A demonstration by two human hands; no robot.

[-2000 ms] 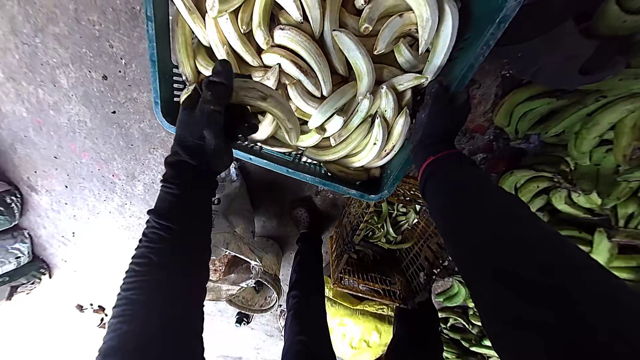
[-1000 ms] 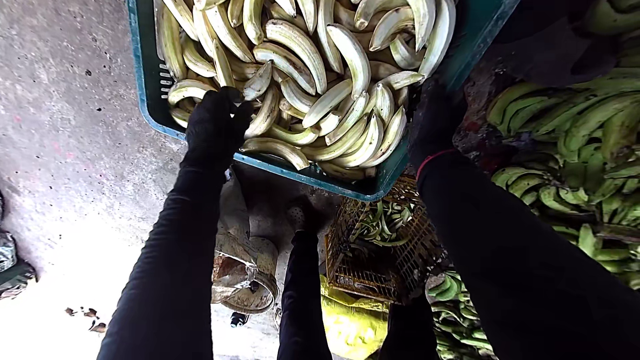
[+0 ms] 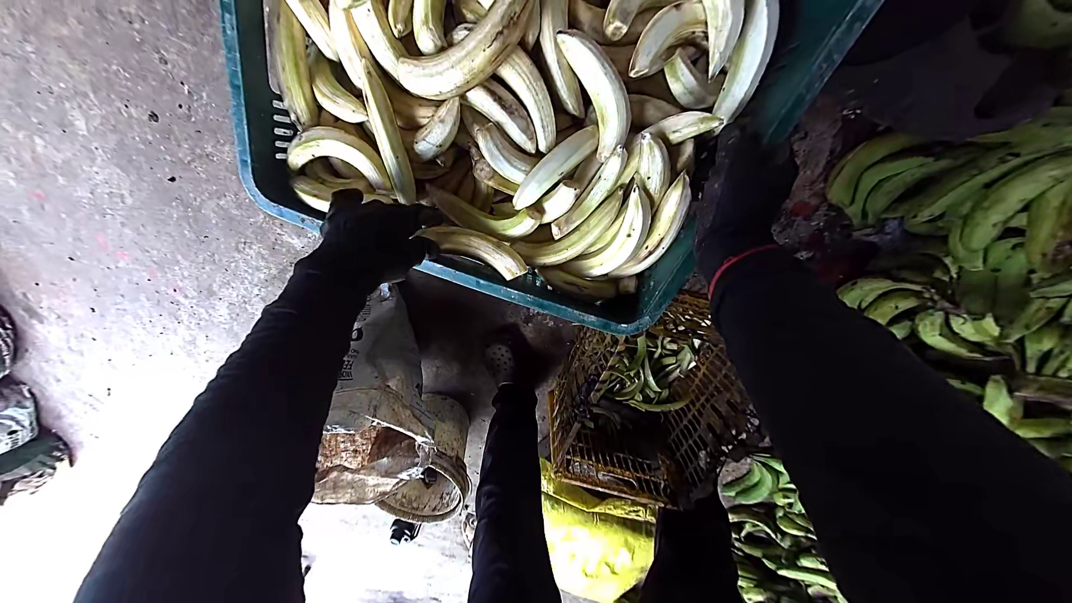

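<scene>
A green plastic crate (image 3: 536,300) fills the upper middle of the view and holds many peeled plantains (image 3: 603,92). My left hand (image 3: 374,234), in a black glove, lies over the crate's near rim at the left, its fingers touching or just beside a peeled plantain inside; whether it grips the rim or the fruit cannot be told. On the other side, my right hand (image 3: 744,188), also gloved in black, is at the crate's right wall. Its fingers are dark and partly hidden against the wall. A red band circles the right wrist.
Green plantain bunches (image 3: 1005,201) are piled at the right. Below the crate stand a brown lattice crate (image 3: 615,473) with green peels (image 3: 649,373), a yellow sack (image 3: 599,536), a worn bucket (image 3: 444,494) and a pale sack (image 3: 377,352). My legs show between them.
A long plantain under my left hand two seconds ago is not there now. That hand has stayed near the crate's near rim, while the right hand has remained at the right wall.
</scene>
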